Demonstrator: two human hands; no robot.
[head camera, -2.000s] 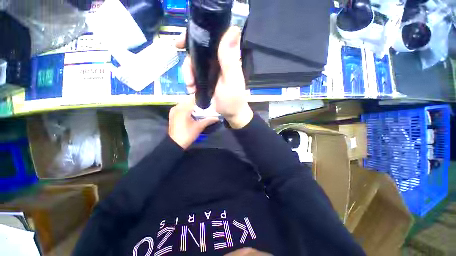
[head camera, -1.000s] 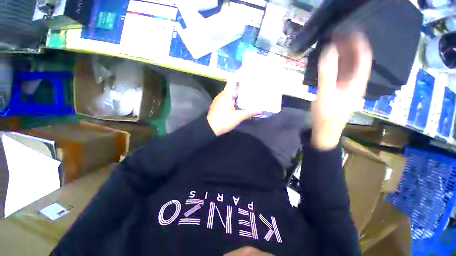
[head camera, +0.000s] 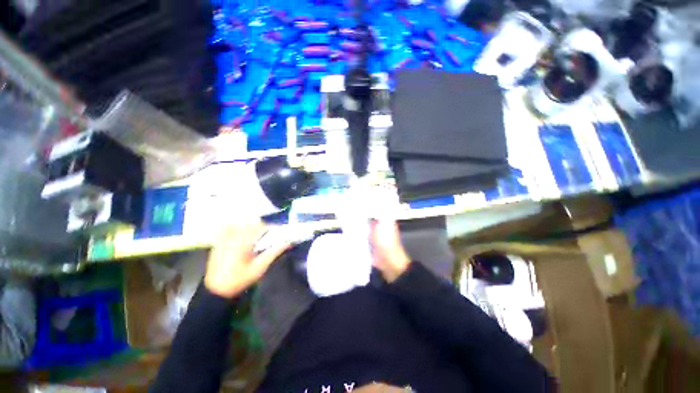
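A white housing [head camera: 338,265], overexposed and blurred, is in front of my torso at the bench edge. My right hand [head camera: 389,249] is at its right side with the fingers against it, holding it. My left hand [head camera: 232,259] is at the bench edge to the left, thumb and fingers apart around a pale edge; glare hides whether it grips anything. A white lamp head with a black dome [head camera: 282,183] lies on the bench just beyond my left hand. The black screwdriver [head camera: 358,127] stands or hangs upright beyond the housing, touched by neither hand.
A stack of dark foam pads [head camera: 447,127] is right of the screwdriver. A heap of blue battery packs [head camera: 284,69] is behind. More white-and-black units [head camera: 569,75] lie back right. An open carton [head camera: 568,299] and blue crate [head camera: 669,249] are at lower right.
The view has shifted to show more of the bench's rear. My right hand has come from the foam pads to the housing. My left hand has moved left, away from the housing.
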